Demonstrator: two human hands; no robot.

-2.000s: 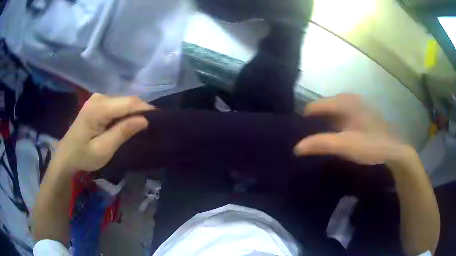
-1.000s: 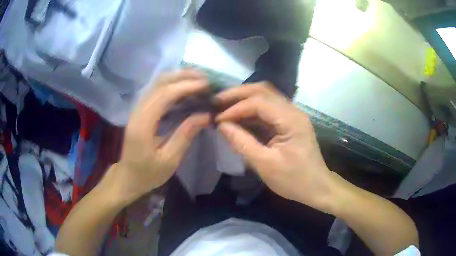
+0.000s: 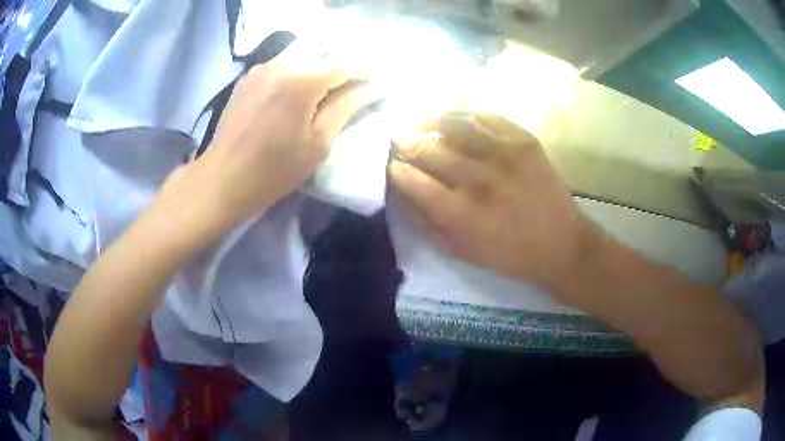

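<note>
My left hand [image 3: 275, 129] and my right hand [image 3: 482, 189] are close together near the bright glare at the top middle. A light panel [image 3: 357, 168] lies between them, and a black panel [image 3: 353, 284] hangs below it over the table edge. My left fingers rest on the cloth; their tips are washed out by the glare. My right fingertips are bent at the dark cloth edge. Whether either hand grips is unclear. The needle area is hidden by glare. Joined pieces [image 3: 146, 95] of pale cloth with black stripes spread at the left and hang down.
The pale machine table [image 3: 654, 241] has a green ruler-like edge [image 3: 516, 327]. A glowing display [image 3: 732, 93] is at the upper right. Orange-handled scissors [image 3: 737, 258] lie at the right, beside pale cloth. A red basket [image 3: 185, 396] is at the lower left. A foot or shoe shows below.
Both hands have moved up from over the lap to the glare on the machine table. The view has shifted; the pale and black cloth now runs beneath the hands.
</note>
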